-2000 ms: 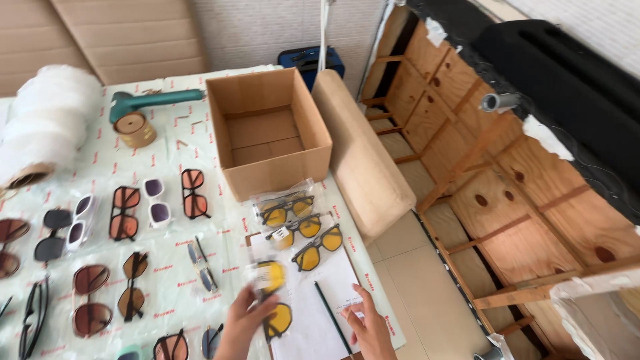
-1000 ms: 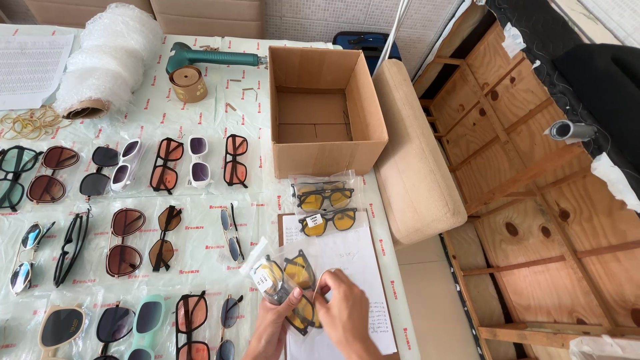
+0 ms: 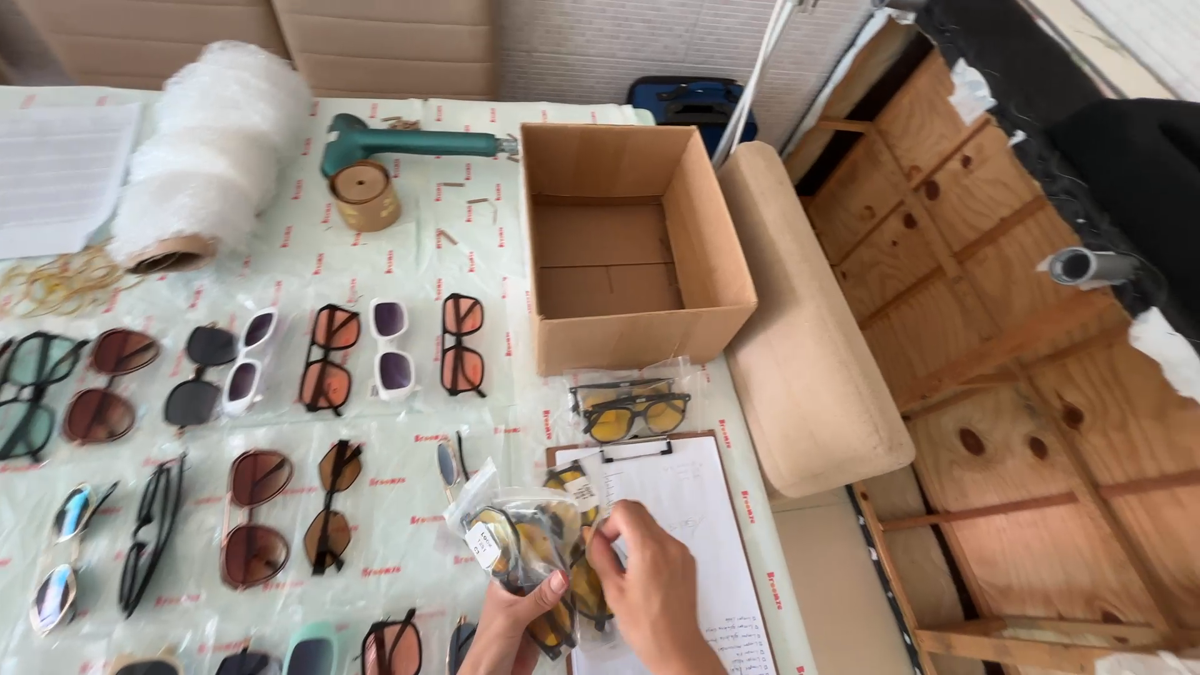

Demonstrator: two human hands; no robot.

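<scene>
Several bagged yellow-lens sunglasses [image 3: 525, 553] are bunched in my left hand [image 3: 520, 619], its thumb across the plastic. My right hand [image 3: 647, 581] pinches another bagged yellow-lens pair [image 3: 586, 562] beside them, above the clipboard [image 3: 712, 525] with its written sheet. Just past the clip, more bagged yellow-lens sunglasses [image 3: 628, 417] overlap near the front of the open cardboard box [image 3: 647, 342]. Rows of other bagged sunglasses [image 3: 328, 356] lie to the left.
A bubble wrap roll [image 3: 216, 141], a green tape dispenser [image 3: 422, 142], a brown tape roll [image 3: 366, 197] and rubber bands [image 3: 66, 286] lie on the covered table. A beige cushion [image 3: 816, 356] stands against its right side, near an upturned wooden furniture frame [image 3: 1041, 441].
The yellow-lens pairs that lay on the clipboard are off its upper part, and my left hand holds a thicker bunch. My right hand has closed on a bagged pair.
</scene>
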